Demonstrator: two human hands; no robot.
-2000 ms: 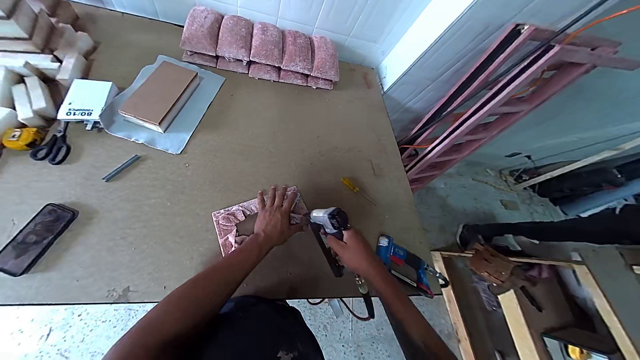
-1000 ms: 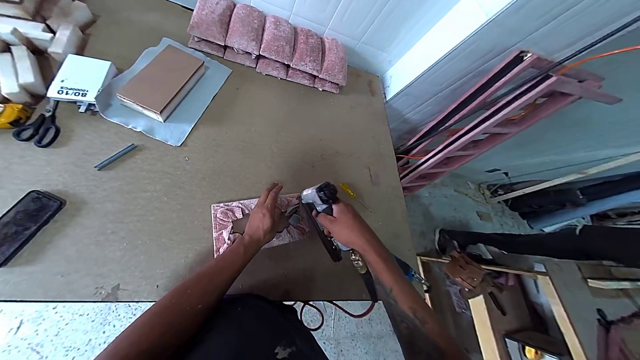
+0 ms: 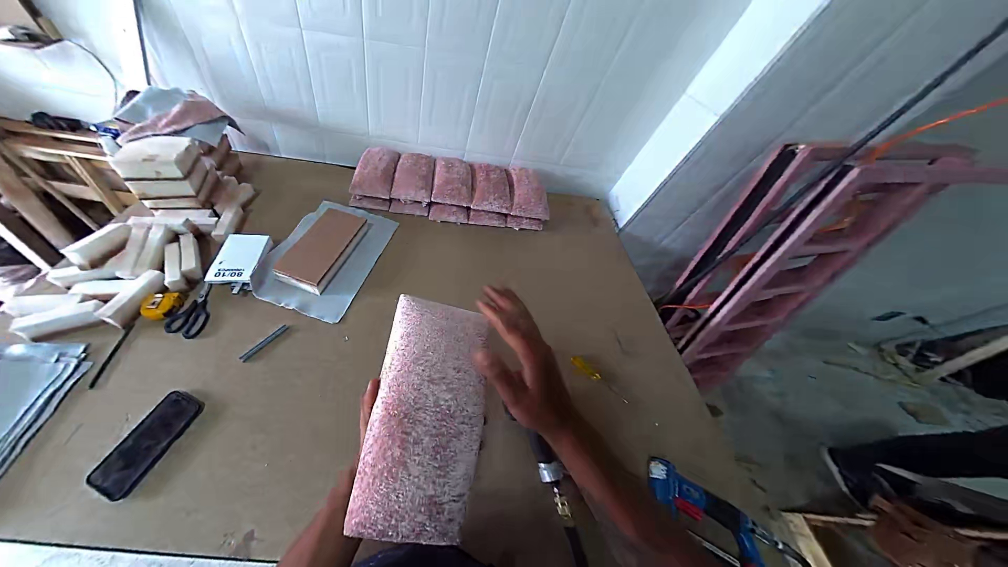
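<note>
A rectangular pad covered in mottled pink fabric [image 3: 425, 417] is held up, tilted, with its smooth face to the camera. My left hand [image 3: 368, 409] grips its left edge, mostly hidden behind it. My right hand [image 3: 524, 366] is at its upper right edge with fingers spread; whether the fingertips touch the pad cannot be told. Below my right hand a black air tool [image 3: 545, 453] with a hose fitting lies on the table, partly hidden by the wrist. A yellow-handled screwdriver [image 3: 587, 368] lies to the right. Stacked pink padded pieces [image 3: 450, 187] stand against the wall.
On the brown table [image 3: 299, 441] are a phone [image 3: 146, 445], scissors [image 3: 189, 316], a yellow tape measure [image 3: 162, 305], a staple box [image 3: 239, 258], a brown board [image 3: 321, 248] on grey fabric and foam blocks [image 3: 157, 185]. A blue tool [image 3: 701, 504] lies lower right; a person's leg [image 3: 921, 457] is beyond.
The pink piece, earlier flat on the table with its folded underside up, is now raised and turned over. My right hand has let go of the air tool. The view has tipped up.
</note>
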